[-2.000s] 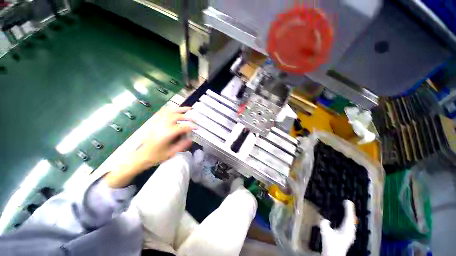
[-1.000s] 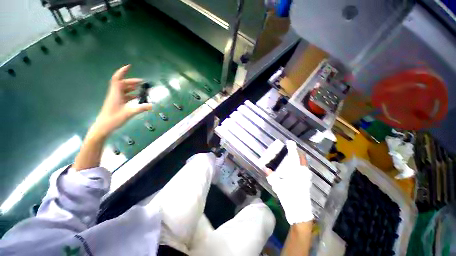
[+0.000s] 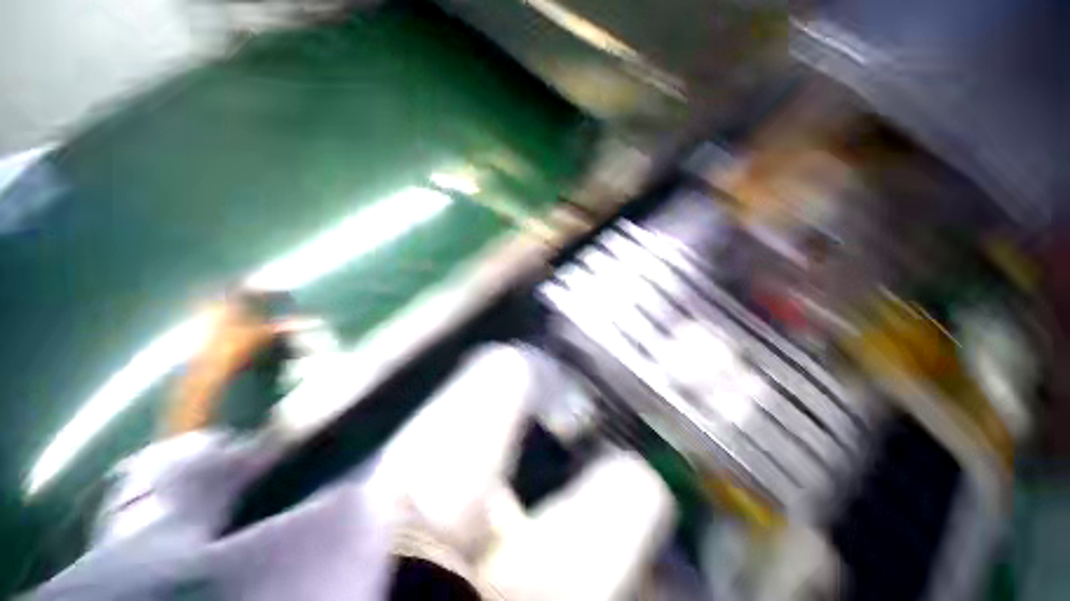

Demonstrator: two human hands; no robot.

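The view is strongly blurred. My left hand (image 3: 223,352), bare, is over the near part of the green conveyor belt (image 3: 352,129), its fingers towards the belt's metal edge. A dark smudge shows at the fingertips; I cannot tell whether it is a part in the hand. The grooved silver machine table (image 3: 622,340) lies to the right, with a white patch (image 3: 706,366) on it where the printing jig sits. I cannot make out my right hand.
The parts tray (image 3: 898,505) with dark contents is at the lower right, beside a pale liner (image 3: 780,564). A yellow surface (image 3: 909,352) lies beyond the table. The belt's metal edge (image 3: 399,335) runs diagonally between belt and my legs.
The view has swung, shifting the machine table right. My left hand has moved down and nearer along the belt. The gloved right hand seen at the jig no longer shows clearly.
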